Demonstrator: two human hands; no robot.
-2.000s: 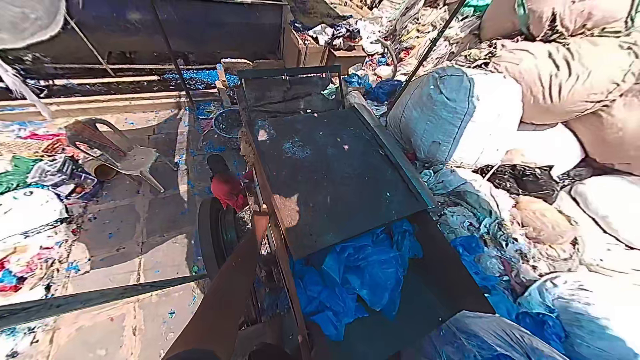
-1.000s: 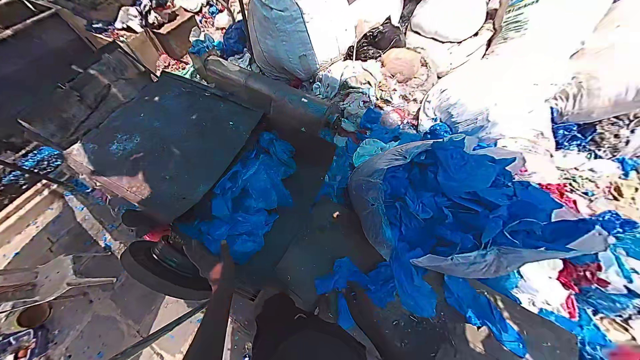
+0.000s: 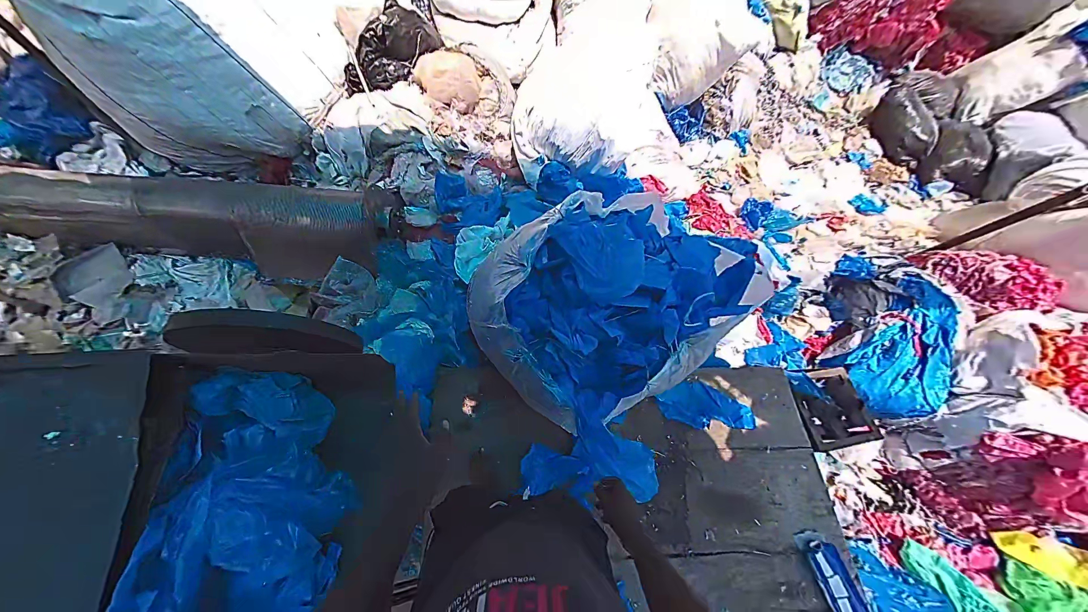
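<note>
My right hand (image 3: 615,495), dark in shadow, is at the lower edge of loose blue plastic film (image 3: 625,459) on the dark platform; whether its fingers grip the film is unclear. That film trails from a large whitish sack (image 3: 501,327), open and full of crumpled blue film (image 3: 603,280). Left of my torso, deep shadow hides the outline of my left hand. More blue film (image 3: 246,493) lies in the dark trough at the lower left.
A dark flat cover (image 3: 64,476) borders the trough. Beyond lies a thick metal cylinder (image 3: 187,212). White sacks (image 3: 586,102) and heaped plastic scraps stand behind. A dark crate (image 3: 833,408) and a blue-and-white object (image 3: 829,569) are at the platform's right side.
The view has swung far to the right and the cover is now at the far left. My left hand, seen at the trough's blue film one second ago, is no longer distinct.
</note>
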